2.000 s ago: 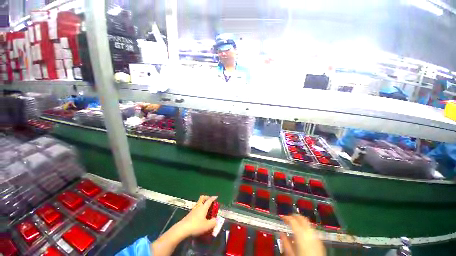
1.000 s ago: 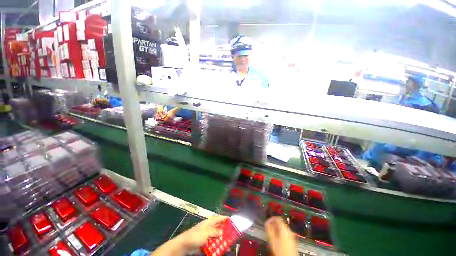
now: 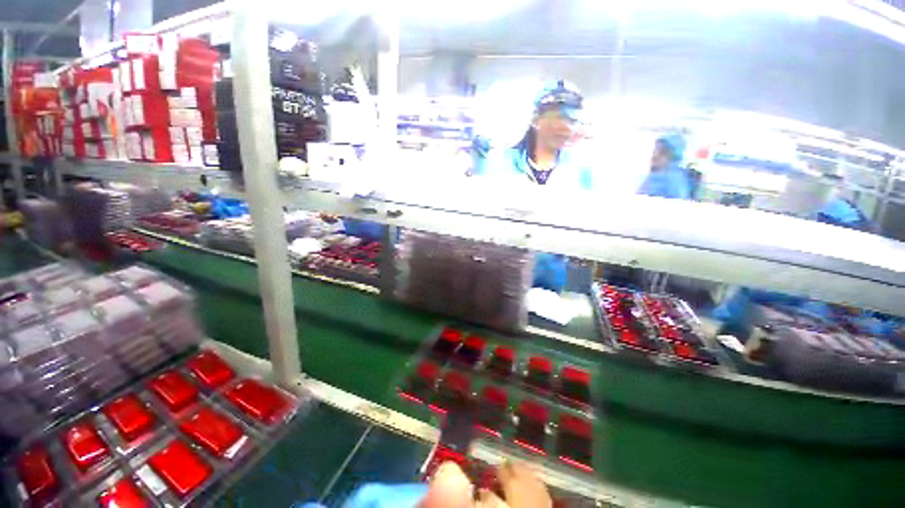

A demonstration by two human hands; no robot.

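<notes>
An open red flip phone (image 3: 447,459) is low in the middle of the view, its dark upper half pointing up and away. It is blurred and partly covered by fingers. My left hand (image 3: 452,488) is at its lower left side, shut on it, cut off by the bottom edge. My right hand (image 3: 523,486) is close beside it on the right, fingers bent; whether it grips the phone is unclear. The tray in front of me is mostly out of view.
A clear tray of red and dark phones (image 3: 533,424) is on the green belt (image 3: 685,437). At left are another phone tray (image 3: 210,432), stacked blister trays (image 3: 119,317) and a pale post (image 3: 266,218). Another phone tray (image 3: 655,322) is across the belt. People in blue stand beyond the shelf (image 3: 635,223).
The phone has turned from slanting right to pointing up, lower in view. My hands have come closer together and lower. The belt tray has shifted left. The person opposite has turned their head.
</notes>
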